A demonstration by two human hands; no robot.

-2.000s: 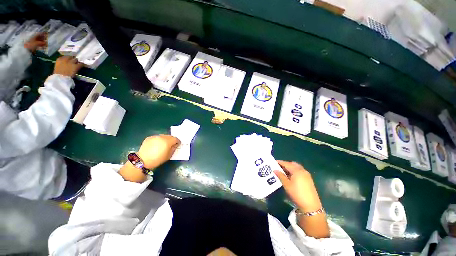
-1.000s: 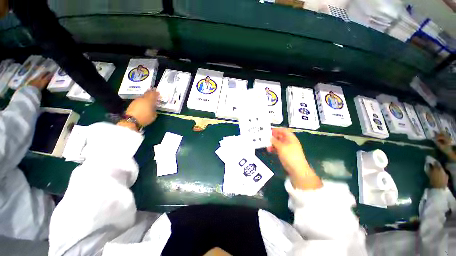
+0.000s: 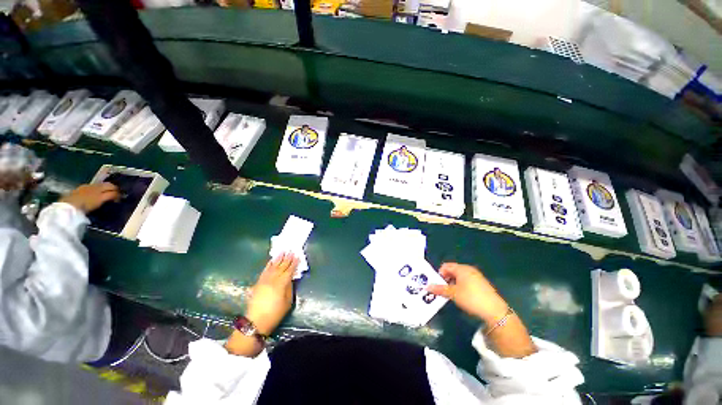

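Note:
My left hand (image 3: 271,299) is at the loose pile of small white cards (image 3: 295,231), its fingertips on the near cards. Whether it grips one cannot be told. My right hand (image 3: 476,294) has thumb and forefinger at the right edge of the fanned leaflet pile (image 3: 389,285), pinching the top leaflet, which has dark round marks. Beyond lie flat white boxes in a row: some show a coloured emblem (image 3: 499,183), others carry dark-marked leaflets (image 3: 446,187).
White rolls (image 3: 625,320) stand on a white base at right. At left are a card stack (image 3: 170,225), an open box (image 3: 147,207) and a neighbour's hand (image 3: 93,196). A dark post (image 3: 170,99) leans over the row. Another person's sleeve shows at the right edge.
My left hand has come back from the box row to the cards. My right hand has moved from the row, with its leaflet, back to the leaflet pile. The boxes appear farther right in view.

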